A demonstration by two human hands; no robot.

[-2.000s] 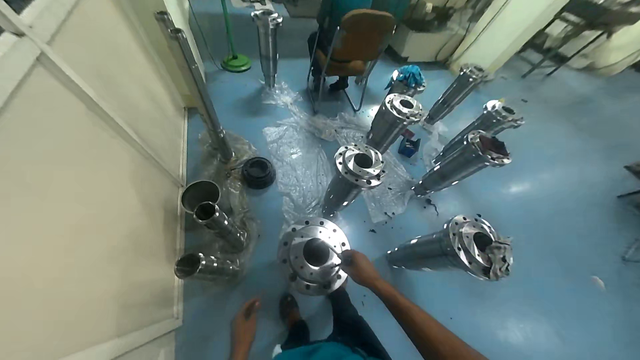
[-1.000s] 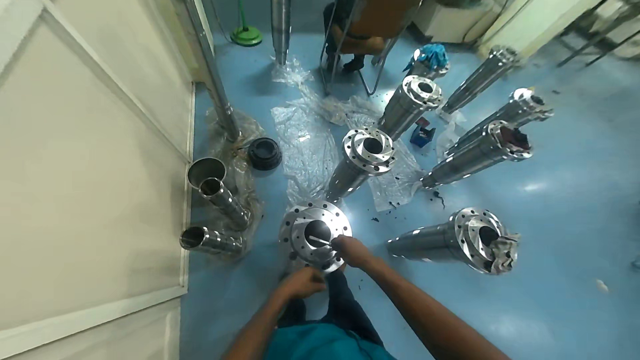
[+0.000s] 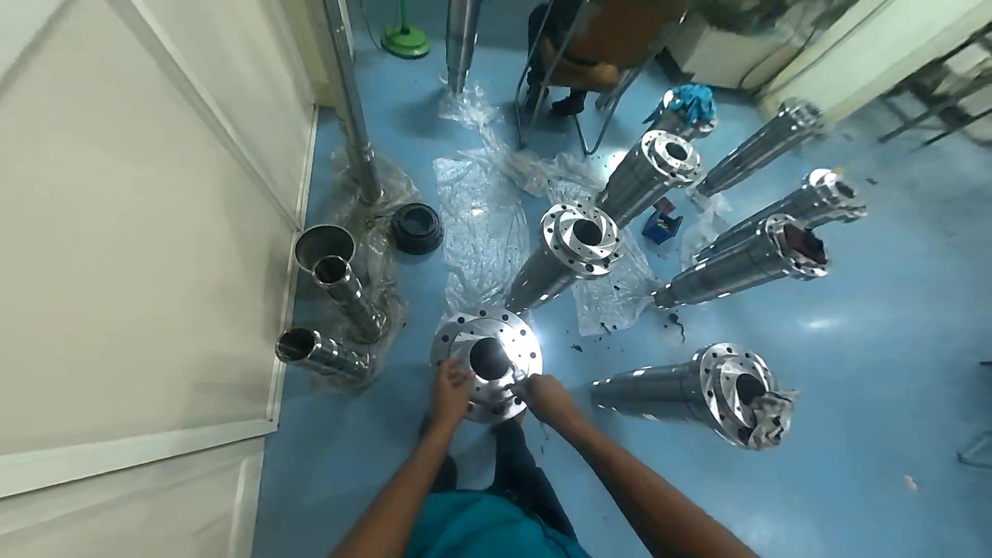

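Observation:
A round flanged metal part [image 3: 521, 339] with bolt holes around its rim and a dark central bore stands upright in front of my legs. My left hand [image 3: 452, 390] is at the flange's left side, fingers bent over its top face; whether it pinches something small cannot be told. At the right of the bore, my right hand [image 3: 545, 397] has its fingers closed on a small, thin, shiny tool [image 3: 514, 374] that reaches over the flange face. The kind of tool is too small to tell.
Flanged metal cylinders [image 3: 581, 236] stand ahead and to the right, one with a grey rag [image 3: 772, 418]. Metal tubes [image 3: 329, 353] and a black ring [image 3: 417, 229] are by the left wall. Plastic sheeting [image 3: 480, 225] lies on the floor. A person [image 3: 570, 101] sits on a chair ahead.
My left hand has come from beside the flange, by way of its near edge, to its left side. My right hand stays at the flange's right. The view has shifted somewhat.

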